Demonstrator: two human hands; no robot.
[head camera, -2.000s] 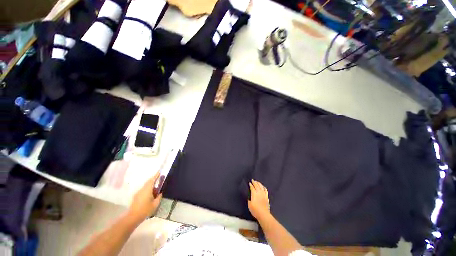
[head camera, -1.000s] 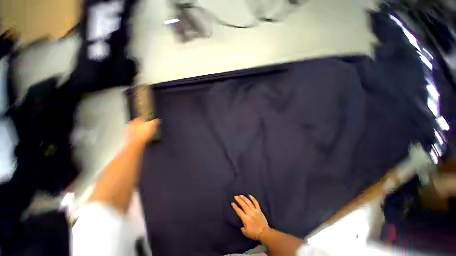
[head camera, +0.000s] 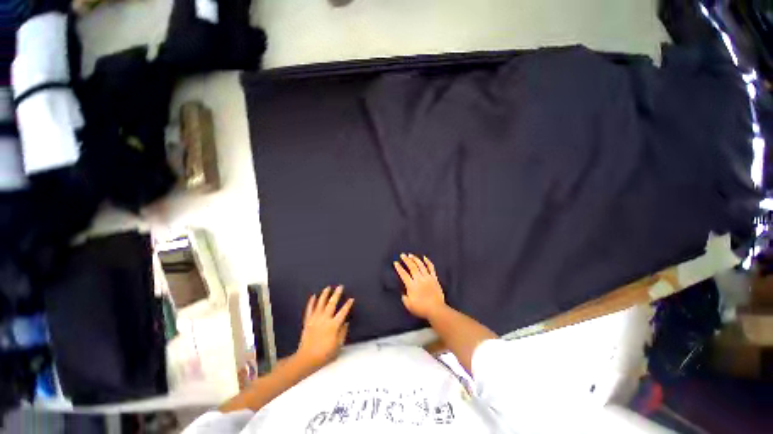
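Black fabric (head camera: 525, 186) lies spread on the pale table, smooth at its left end and with soft folds in its middle. My left hand (head camera: 325, 325) rests palm down near the fabric's lower left corner, fingers apart. My right hand (head camera: 421, 286) lies flat on the near middle beside a crease, fingers spread. Neither hand holds anything. The brown block weight (head camera: 199, 147) lies on the table left of the fabric. A long narrow pale object with a reddish end, perhaps the shears, lies left of the fabric's near corner; its shape is unclear.
A phone on a pale box (head camera: 197, 275) and a folded black cloth stack (head camera: 108, 318) are at the left. Tied black bundles with white labels (head camera: 47, 102) lie behind them. Shiny fabric folds (head camera: 750, 127) are heaped at the right. A brown strip (head camera: 606, 303) runs along the near edge.
The block weight has moved left off the fabric onto the table. My left hand has let go of it and come down to the near corner. The camera view has shifted.
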